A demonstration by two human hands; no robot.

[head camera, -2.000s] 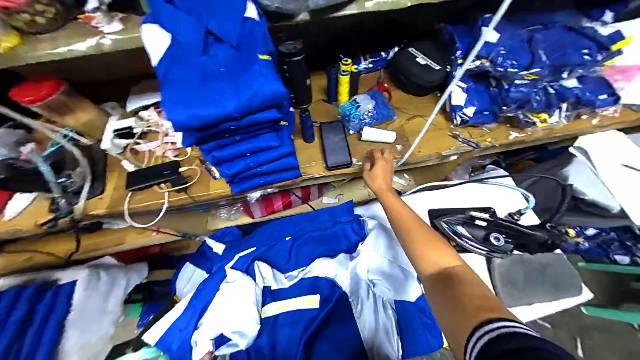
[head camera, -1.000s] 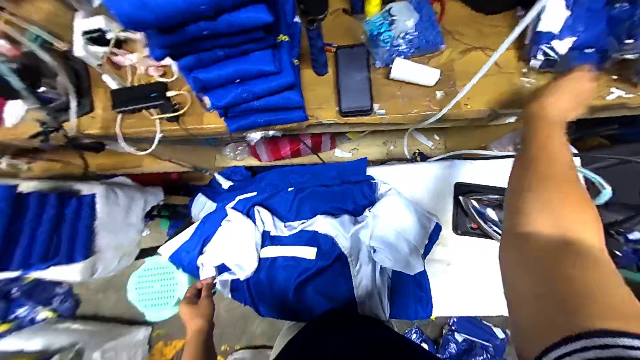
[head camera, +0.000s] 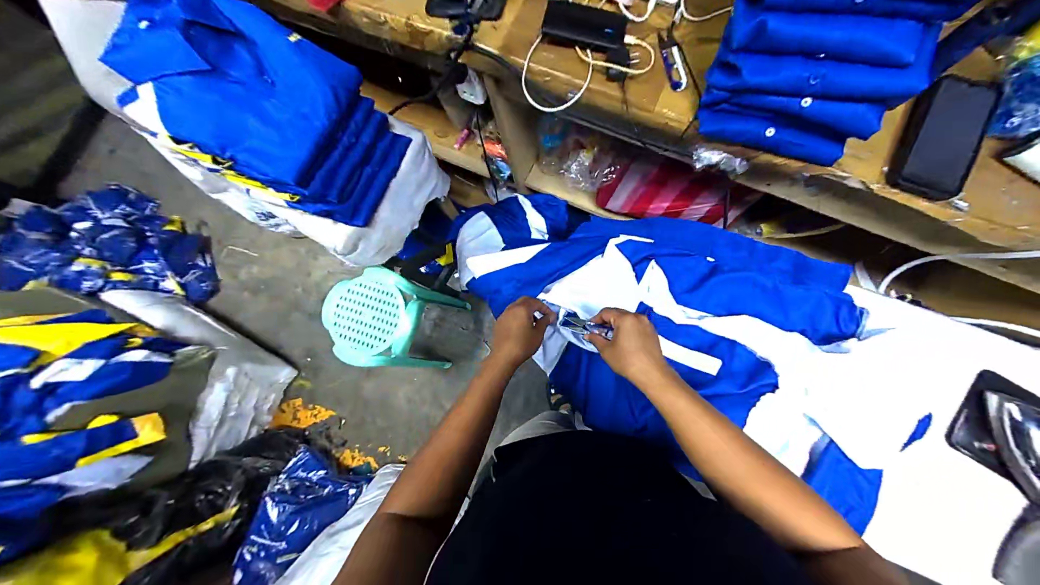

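A blue and white garment (head camera: 691, 260) lies spread over the near end of a white-covered table (head camera: 926, 390). At its left part, my left hand (head camera: 522, 329) pinches the white edge of the cloth between thumb and fingers. My right hand (head camera: 626, 341), just to the right, grips a small metal tool, seemingly thread snips (head camera: 581, 325), whose tip points at the cloth by my left fingers. The exact contact of the tip with the cloth is too small to tell.
A turquoise plastic stool (head camera: 370, 317) stands left of the garment. Folded blue shirts (head camera: 268, 106) are stacked at the upper left, more (head camera: 812, 81) on the wooden shelf (head camera: 853, 187) beside a phone (head camera: 942, 138). An iron (head camera: 1011, 431) rests at the right edge.
My right hand has come back from the shelf side to the garment and now holds the small tool. My left hand stays at the garment's edge. The view has swung left.
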